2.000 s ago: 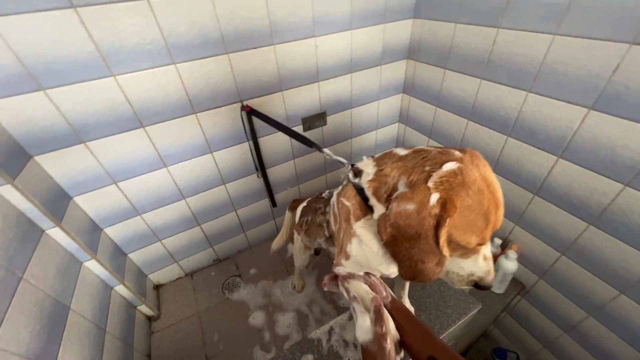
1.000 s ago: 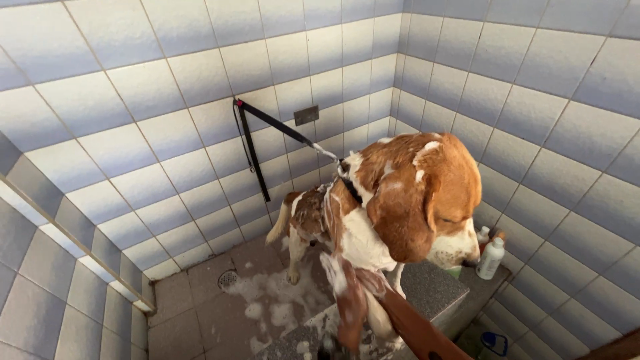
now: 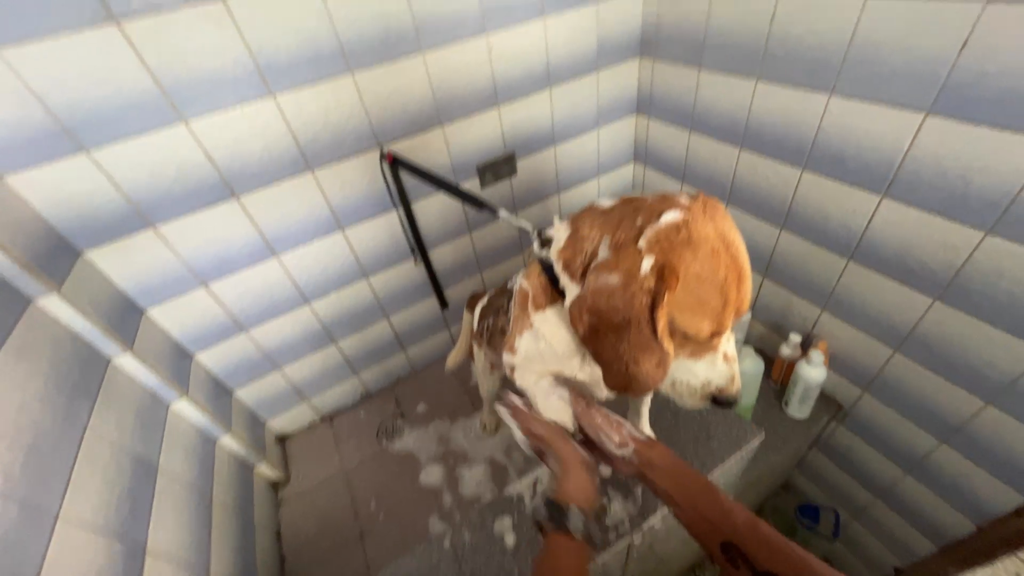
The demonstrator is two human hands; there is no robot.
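Observation:
A wet brown and white dog [image 3: 552, 348] with soap lather on its coat stands on a gray ledge, head turned down to the right. Around its neck is a dark collar [image 3: 550, 272], joined by a short chain to a black leash [image 3: 444, 184] fixed at the tiled wall. My left hand [image 3: 532, 428], soapy, with a watch on the wrist, lies against the dog's front leg from the left side. On the other side of that leg is my right hand [image 3: 604, 428], also lathered, its palm facing the leg. Some fingertips are blurred or hidden.
Several bottles, among them a white bottle [image 3: 804, 386] and a green bottle [image 3: 750, 380], stand in the right corner. Foam [image 3: 476, 480] lies on the tiled floor beside a round drain [image 3: 390, 430]. A blue item [image 3: 818, 520] sits low at the right. Tiled walls enclose the dog.
My left hand, low and blurred by the dog's leg one second ago, is now higher against the leg. The dog's head, facing right throughout, is lower than two seconds ago.

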